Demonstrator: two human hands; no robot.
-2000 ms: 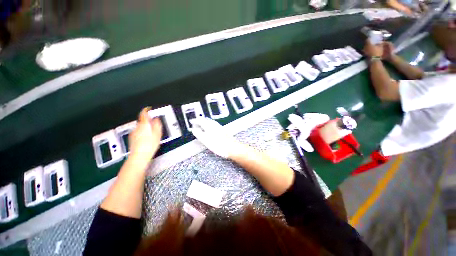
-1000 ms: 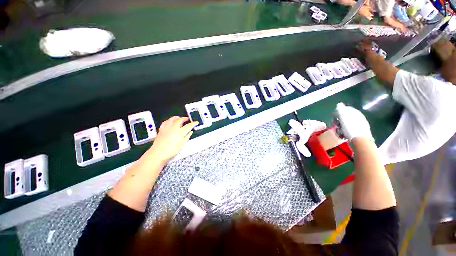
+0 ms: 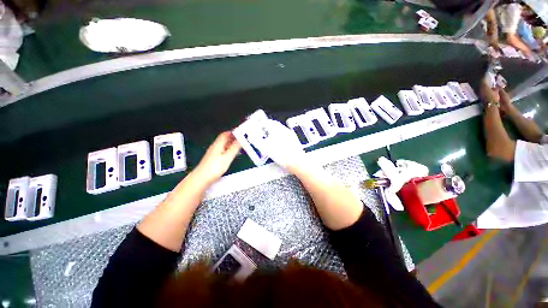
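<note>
A white plastic housing (image 3: 252,133) is held tilted over the near edge of the conveyor belt. My bare left hand (image 3: 221,157) grips its left edge. My right hand (image 3: 281,143), in a white glove, lies on its right part and hides much of it. I cannot tell whether a cloth is in the gloved fingers. More housings lie in a row on the belt, among them one with its window showing (image 3: 169,153) to the left and several to the right.
The side rail (image 3: 336,153) runs between belt and bubble wrap mat (image 3: 312,222). A white card (image 3: 259,238) and another housing (image 3: 235,263) lie on the mat. Right are crumpled white gloves or rags (image 3: 399,175), a red box (image 3: 430,210) and a person's arm (image 3: 502,135).
My right hand has come back from the red box to the belt. A housing is now held tilted between my hands. The view has shifted, and the far person's hands are together.
</note>
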